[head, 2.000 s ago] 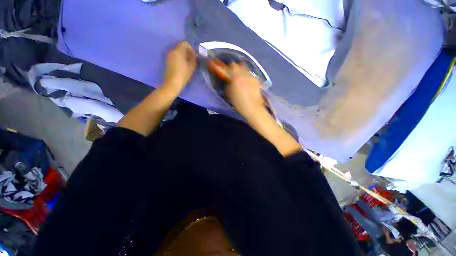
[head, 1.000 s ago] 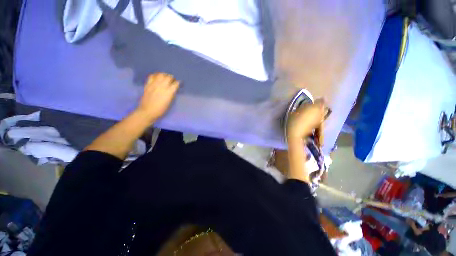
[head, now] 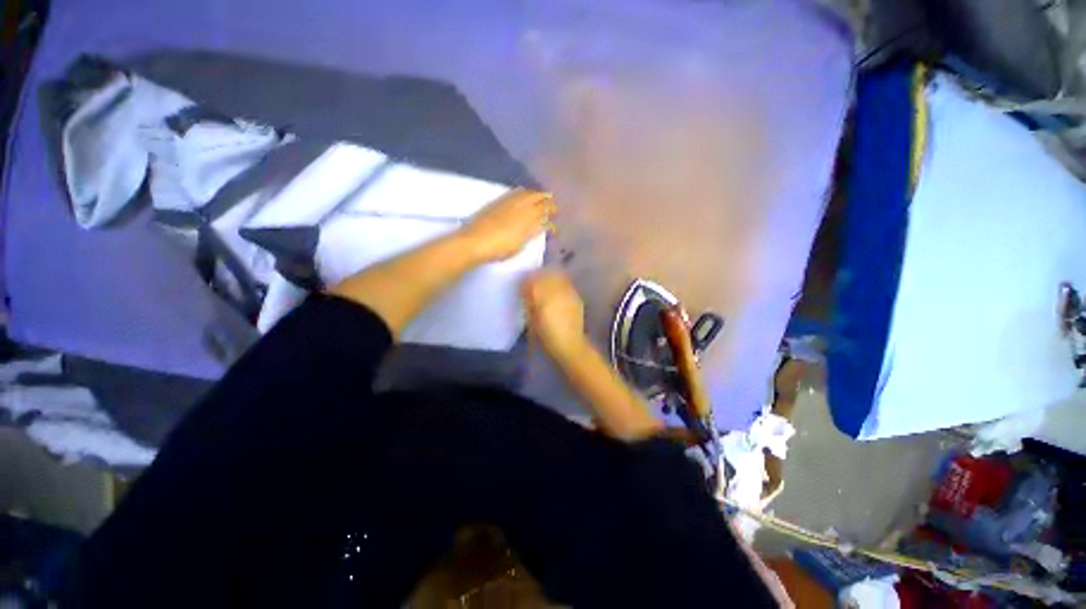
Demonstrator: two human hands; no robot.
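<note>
The pale blue-white and dark grey garment [head: 411, 220] lies on the purple pressing table, with its sleeve-like part bunched at the left. My left hand [head: 512, 226] is at the garment's right edge, fingers at the cloth. My right hand [head: 554, 307] is blurred, near the same edge and lower; its fingers are partly hidden. Whether either hand grips the cloth cannot be told. The steam iron [head: 649, 339] stands on the table right of my right hand, with its orange-brown handle [head: 685, 357] untouched and its pointed tip toward the far side.
The purple pressing table [head: 357, 36] has a brown scorched area [head: 679, 167]. A pale table with a blue edge [head: 977, 262] stands at the right. A pale cord [head: 834, 547] runs off the lower right. Pale cloth [head: 72, 410] lies beyond the table's near left edge.
My right hand has let go of the iron, which now stands at the near right. Both hands have moved to the garment's right edge. The garment now lies nearer to me, with its grey part on the far side.
</note>
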